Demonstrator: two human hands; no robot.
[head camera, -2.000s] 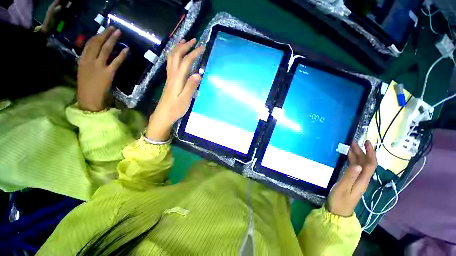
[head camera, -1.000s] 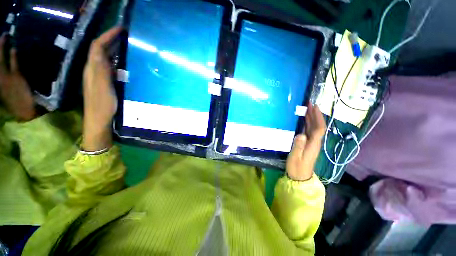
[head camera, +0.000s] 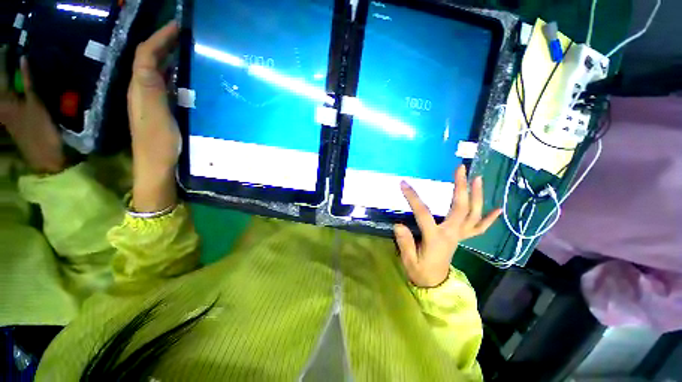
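Note:
Two black-bordered tablets lie side by side in a silvery-lined tray (head camera: 269, 207). The left tablet (head camera: 254, 112) and right tablet (head camera: 419, 82) show blue screens with a white band at the bottom and a number reading about 100.0. Small white tabs sit on their long edges. My left hand (head camera: 155, 123) holds the left tablet's outer edge, its fingers curled at the rim; the exact fingertip contact is hidden. My right hand (head camera: 441, 231) is spread with nothing in it, over the right tablet's lower right corner, one fingertip over the white band.
A white power strip (head camera: 583, 97) with black cables lies at the right on a yellow sheet (head camera: 538, 142) with a blue-capped stick (head camera: 555, 46). White cables (head camera: 557, 216) loop below. A neighbour's hand (head camera: 34, 123) and dark tablet (head camera: 63, 67) are at the left. Someone in pink-purple is at the right.
The view has shifted, so the tablets sit further left and higher. My right hand has left the right tablet's side edge and spread over its lower corner. My left hand has closed along the left edge.

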